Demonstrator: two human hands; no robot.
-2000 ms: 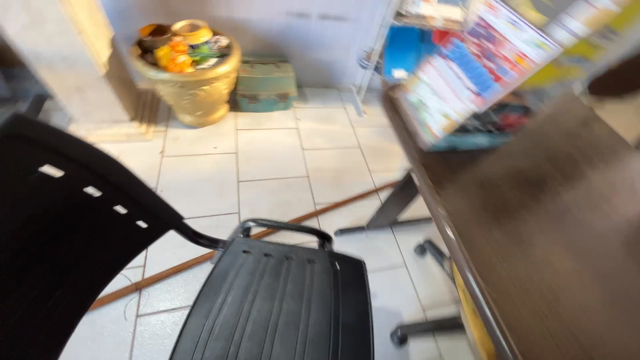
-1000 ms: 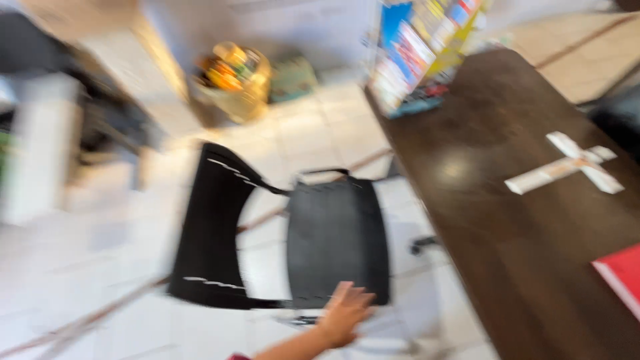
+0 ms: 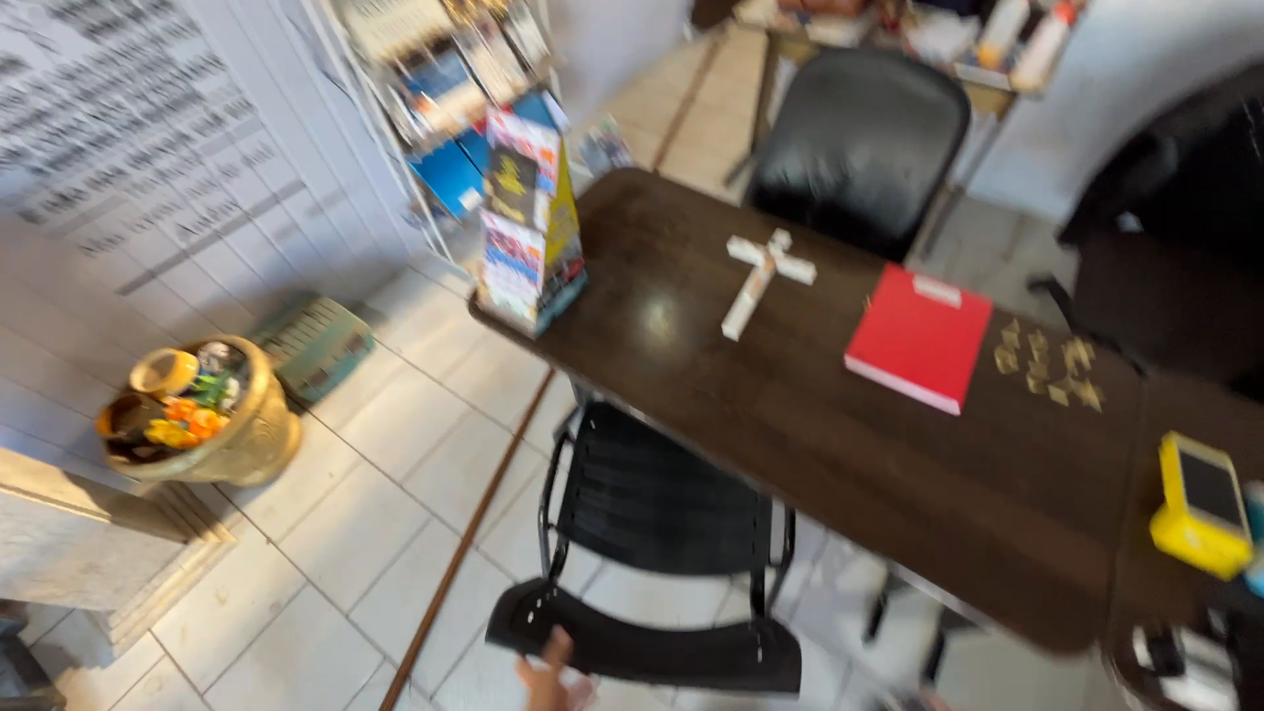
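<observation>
My left hand [image 3: 555, 679], blurred, is at the bottom edge, against or just over the black backrest [image 3: 652, 647] of a chair; whether it grips it cannot be told. The chair's black slatted seat [image 3: 667, 494] is partly under the dark wooden table [image 3: 790, 395]. A blurred bit of skin at the bottom edge, right of the chair, seems to be my right hand [image 3: 928, 700]; most of it is out of frame. On the tabletop lie a white cross [image 3: 755, 286], a red book or box [image 3: 918, 336] and several small gold-coloured pieces [image 3: 1047, 365].
A brochure stand [image 3: 528, 227] is at the table's far left corner, and a yellow object [image 3: 1200, 509] at its right. Other black chairs [image 3: 859, 138] stand beyond. On the tiled floor are a large planter [image 3: 267, 434], a green crate [image 3: 316, 346] and a wire rack [image 3: 430, 212].
The view has swung round to show more of the table. The chair, earlier beside the table, now has its seat partly under it. My left hand, over the seat's edge before, is at the backrest.
</observation>
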